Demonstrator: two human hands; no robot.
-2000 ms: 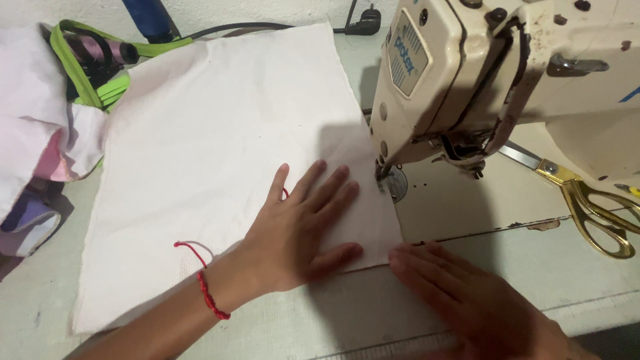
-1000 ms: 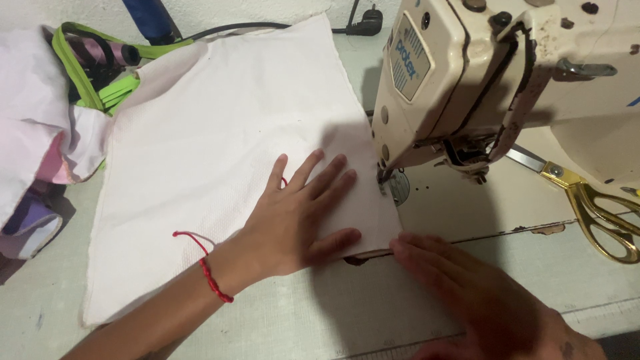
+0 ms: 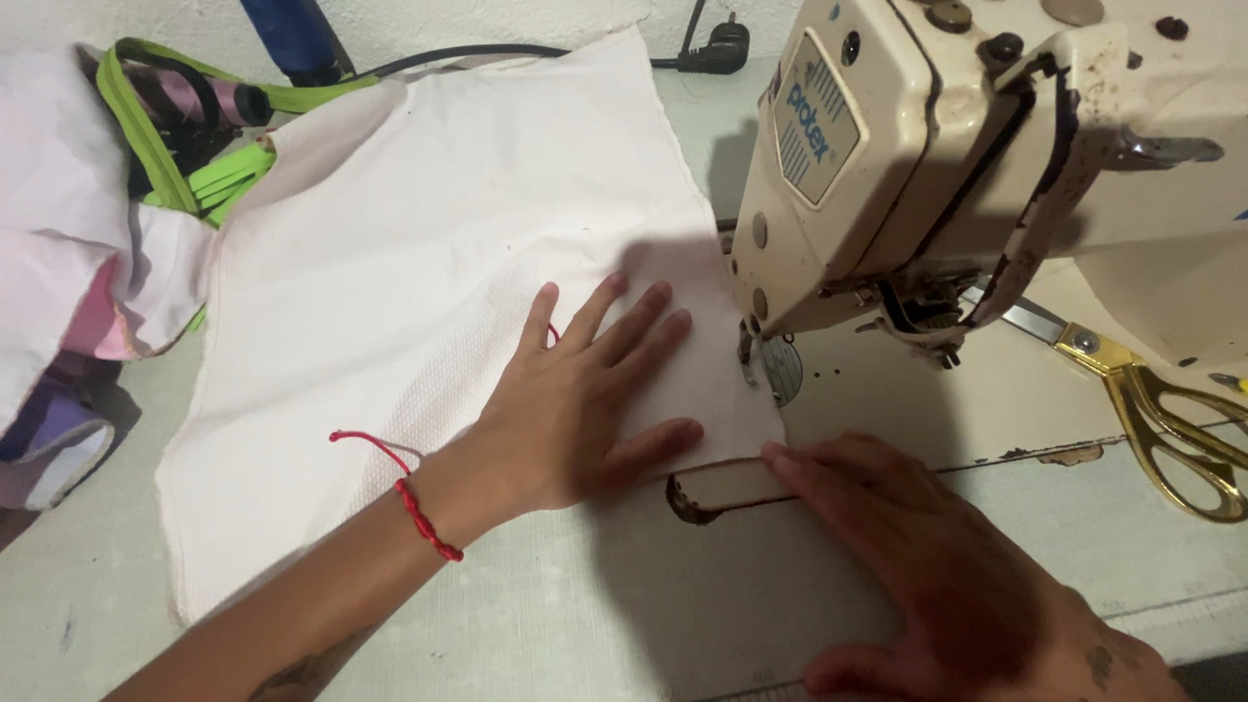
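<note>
A white textured fabric piece (image 3: 468, 224) lies flat, its right edge running under the presser foot (image 3: 749, 356) of a cream Protex sewing machine (image 3: 877, 146). My left hand (image 3: 595, 400) rests palm down on the fabric with its fingers spread, left of the foot; a red cord bracelet (image 3: 426, 522) is on that wrist. My right hand (image 3: 907, 536) lies near the fabric's lower right corner, its fingertips touching or nearly touching that corner. Whether it pinches the edge cannot be told. The needle is hard to make out.
Gold-handled scissors (image 3: 1121, 361) lie right of the machine head. Bunched white and pink cloth (image 3: 58, 214), lime green zipper tape (image 3: 146, 146) and a pink thread spool (image 3: 195, 97) are at the left. A black plug (image 3: 717, 51) and its cable lie by the wall.
The fabric has moved away from me along the machine, uncovering a dark-edged slot in the table by its lower edge. My left hand has stayed spread on it.
</note>
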